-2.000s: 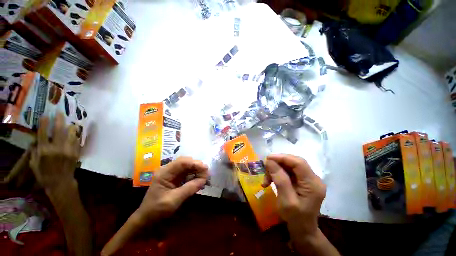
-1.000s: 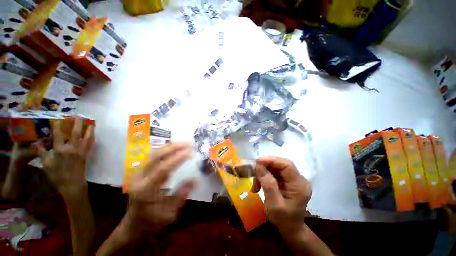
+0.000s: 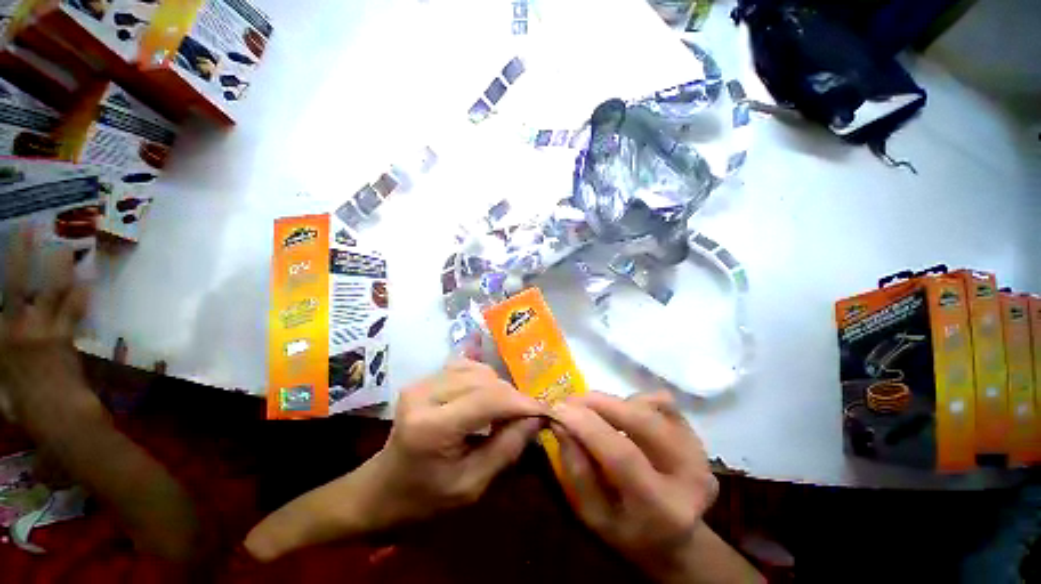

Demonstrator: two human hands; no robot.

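An orange-yellow retail box (image 3: 531, 342) lies slanted in front of me at the table edge, its narrow side up, its lower part hidden by my hands. My left hand (image 3: 462, 439) and my right hand (image 3: 634, 462) meet over it, fingertips pinched together. A thin dark edge of a sticker strip (image 3: 548, 418) shows between them; the rest is hidden. A second box (image 3: 299, 308) lies to the left with a silvery sticker (image 3: 297, 398) at the lower end of its orange side.
Shiny tangled label strips (image 3: 639, 183) lie mid-table, with a loop towards the right. Upright boxes (image 3: 953, 376) stand in a row at right. Box stacks (image 3: 114, 137) are at far left, near another person's blurred hand (image 3: 40, 308). A black bag (image 3: 828, 74) lies at the back right.
My left hand has swung right to meet my right hand; the strip that spanned the box is now mostly hidden. The neighbour's hand has moved left. The view has shifted slightly.
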